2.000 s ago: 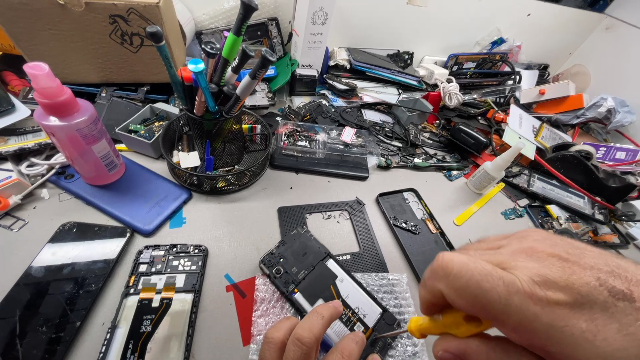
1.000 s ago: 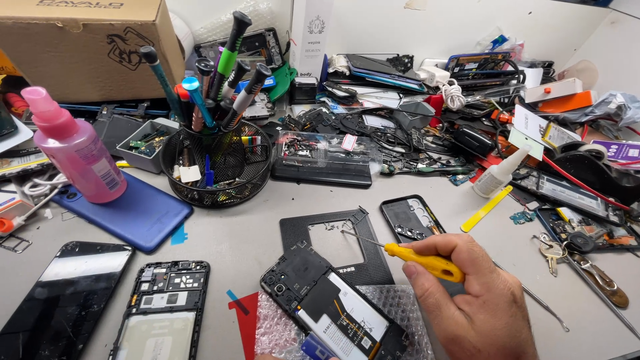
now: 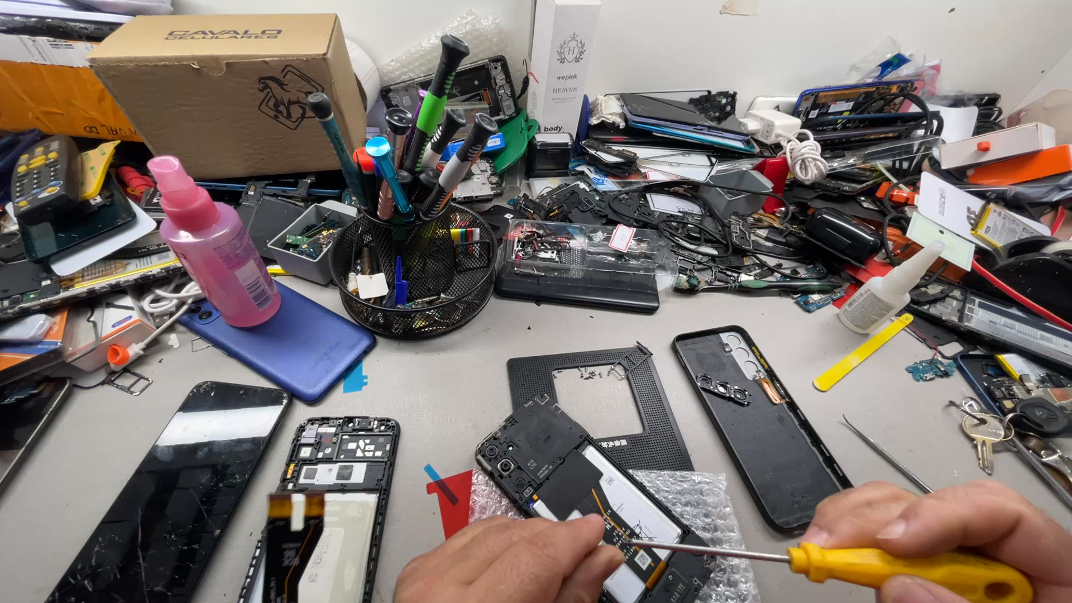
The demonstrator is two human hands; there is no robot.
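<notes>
My right hand (image 3: 955, 536) grips the yellow handle of a screwdriver (image 3: 904, 568). Its thin metal shaft points left across an opened smartphone (image 3: 557, 444), whose white battery and flex cable show. My left hand (image 3: 511, 557) lies over the phone's lower left side, thumb and finger together by the shaft's tip; whether they pinch the tip or something small is hidden. The phone rests tilted on bubble wrap (image 3: 729, 519). Behind it lies a black textured frame (image 3: 662, 419) with small screws on it. A detached black back cover (image 3: 770, 444) is to the right.
A cracked phone screen (image 3: 176, 486) and another opened phone (image 3: 343, 452) lie on the left. Behind stand a mesh tool holder (image 3: 410, 293) and a pink spray bottle (image 3: 226, 260) on a blue phone (image 3: 327, 335). Parts pile up behind; keys (image 3: 986, 435) and a metal pick (image 3: 888, 456) lie right.
My right hand has brought the screwdriver down from above the black frame to the phone. My left hand, barely in view a second ago, is over the phone's lower part.
</notes>
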